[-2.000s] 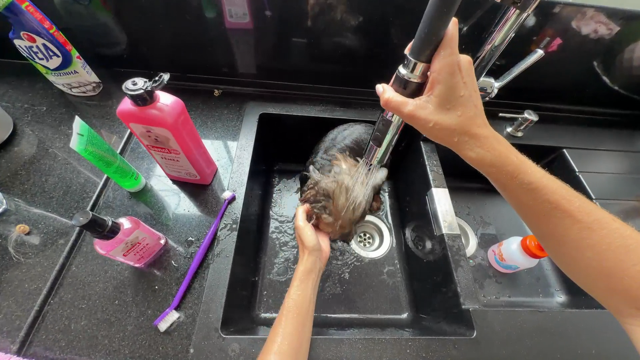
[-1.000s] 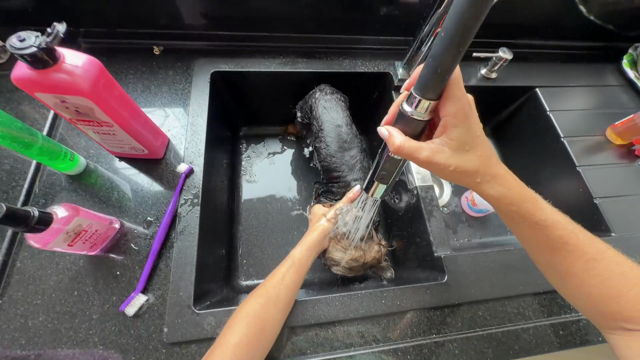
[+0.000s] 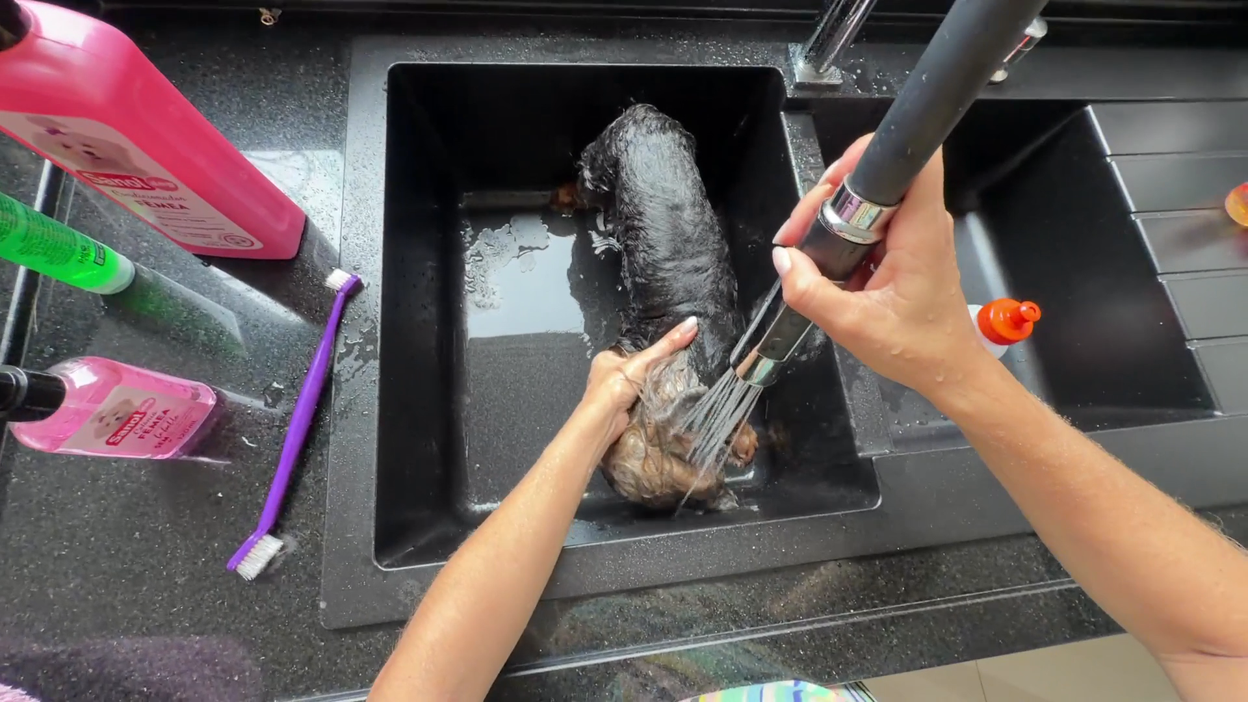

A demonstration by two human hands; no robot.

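Observation:
A small wet dog (image 3: pixel 673 244) with a black back and a tan-grey head stands in the left basin of a black sink (image 3: pixel 356 390), head toward the near wall. My left hand (image 3: pixel 624 385) grips it at the neck, thumb lying over the fur. In my right hand (image 3: pixel 887 273) is the black and chrome spray head of a kitchen faucet (image 3: pixel 838 229), tilted down above the dog. Streams of water run from it onto the dog's head. The dog's face is mostly hidden.
Left of the sink are a large pink bottle (image 3: pixel 156 136), a green tube (image 3: pixel 58 244), a smaller pink bottle (image 3: pixel 127 409) and a purple double-ended toothbrush (image 3: pixel 302 419). A bottle with an orange cap (image 3: pixel 1009 320) is in the right basin. The chrome faucet base (image 3: pixel 817 63) rises behind.
The dog's head was near the basin's middle and is now by its near wall. My left hand has shifted from its head to its neck. The spray has followed the head. The view has moved closer.

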